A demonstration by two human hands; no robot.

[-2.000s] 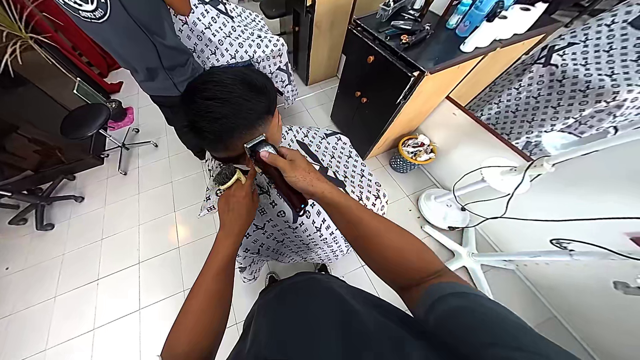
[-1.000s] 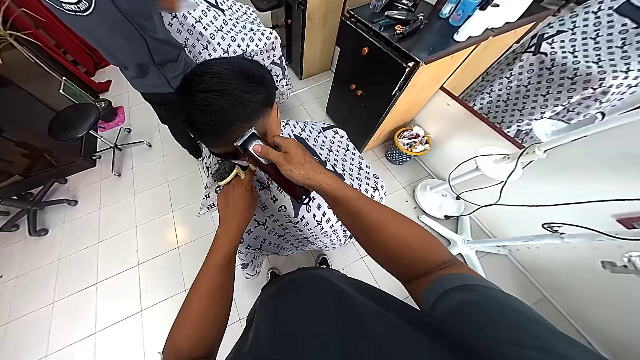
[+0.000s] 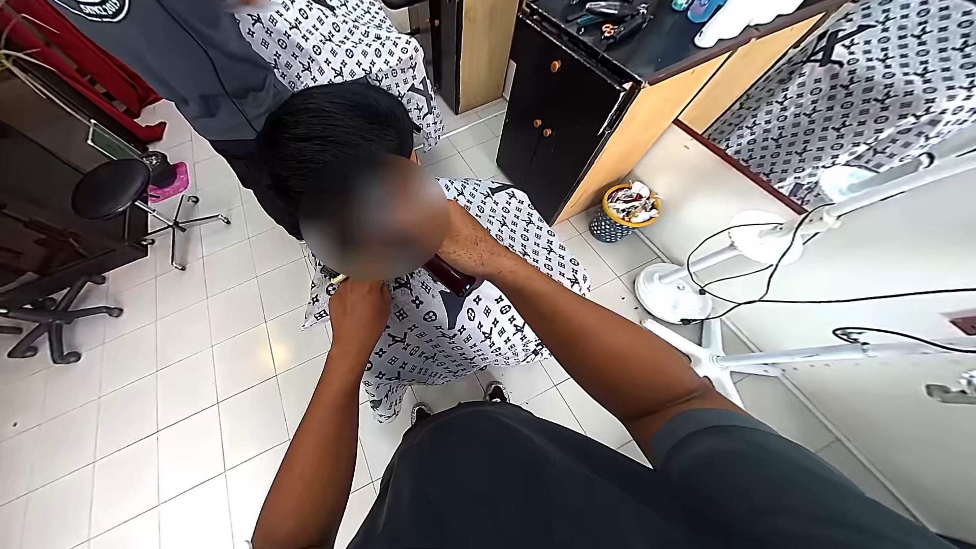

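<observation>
A seated person with short black hair (image 3: 328, 137) wears a white barber cape with black print (image 3: 488, 328). My right hand (image 3: 465, 240) is shut around a dark red hair clipper (image 3: 453, 277) close to the side of the head; a blurred patch hides the clipper's blade end and part of the fingers. Below the face, my left hand (image 3: 360, 309) is closed on a brush, of which only a pale bit of the handle (image 3: 339, 279) and some dark bristles show at the edge of the blur.
Another person in a grey shirt (image 3: 206, 69) stands just beyond, beside a second cape. A black cabinet (image 3: 560, 114) holds tools and bottles. Right of me are a full waste basket (image 3: 610, 229), a white wheeled stand (image 3: 713, 351) and loose cables. A black stool (image 3: 114, 187) stands left.
The seated person's head has turned or tilted, and a blurred patch now covers the face area. Both hands stay close to the head, the right still with the clipper.
</observation>
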